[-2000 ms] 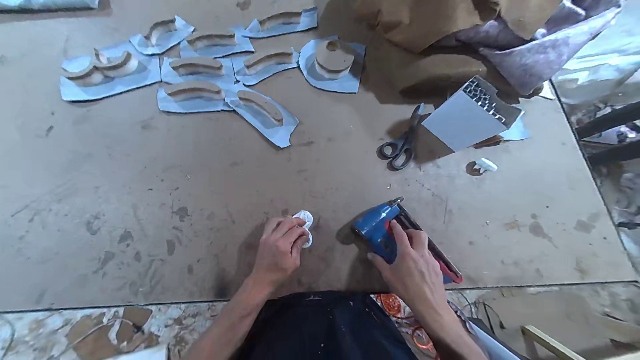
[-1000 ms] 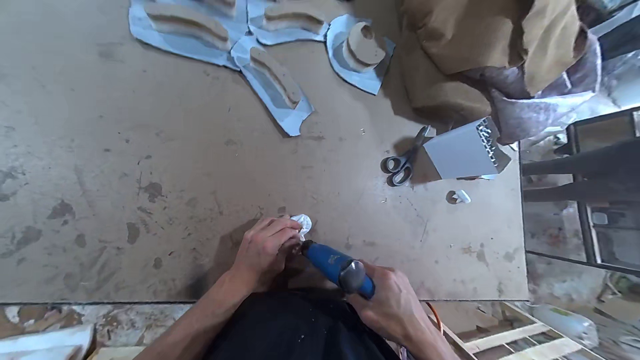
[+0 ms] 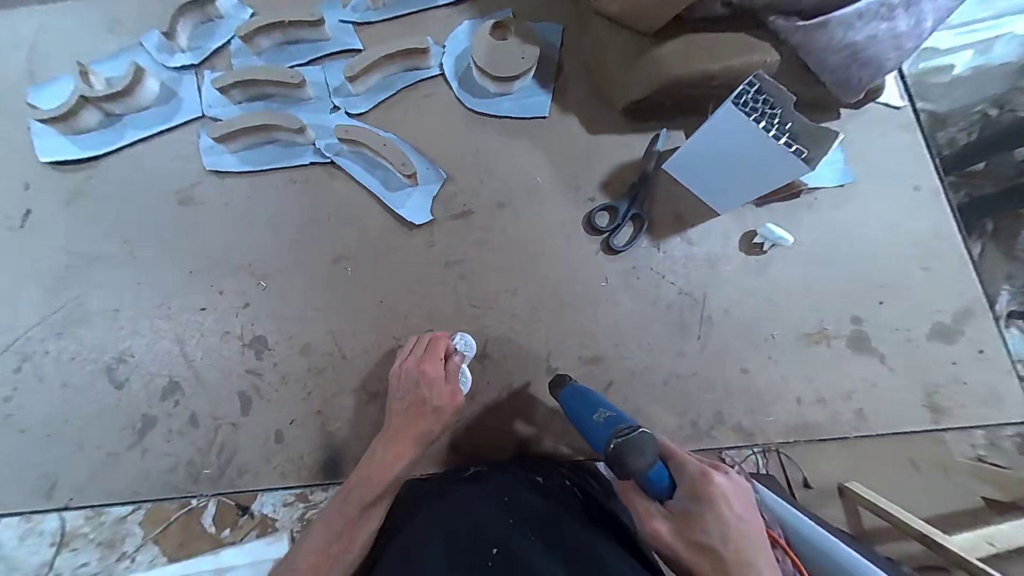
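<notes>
My left hand [image 3: 424,376] holds a small white fabric-covered piece [image 3: 464,349] with rounded lobes, low at the middle of the table; the fingers hide part of it. To its right, my right hand [image 3: 704,504] grips a blue pneumatic staple gun [image 3: 598,416], whose dark nose points up and left, apart from the white piece. Scissors with dark handles [image 3: 628,208] lie beyond, beside a white box of staples [image 3: 740,152]. Another small white piece [image 3: 774,236] rests below that box. Several curved wooden pieces [image 3: 264,130] sit on light blue fabric cutouts [image 3: 412,192] at the upper left.
A round wooden block [image 3: 504,52] stands on its own cutout. Brown and greyish fabric [image 3: 688,72] is heaped at the back right. Loose staples are scattered over the brown tabletop [image 3: 512,272]. A wooden frame [image 3: 904,520] is below the table's near edge at the right.
My right hand took up the staple gun and brought it to the white piece a second ago; now its nose is away, to the right. My left hand still holds the piece.
</notes>
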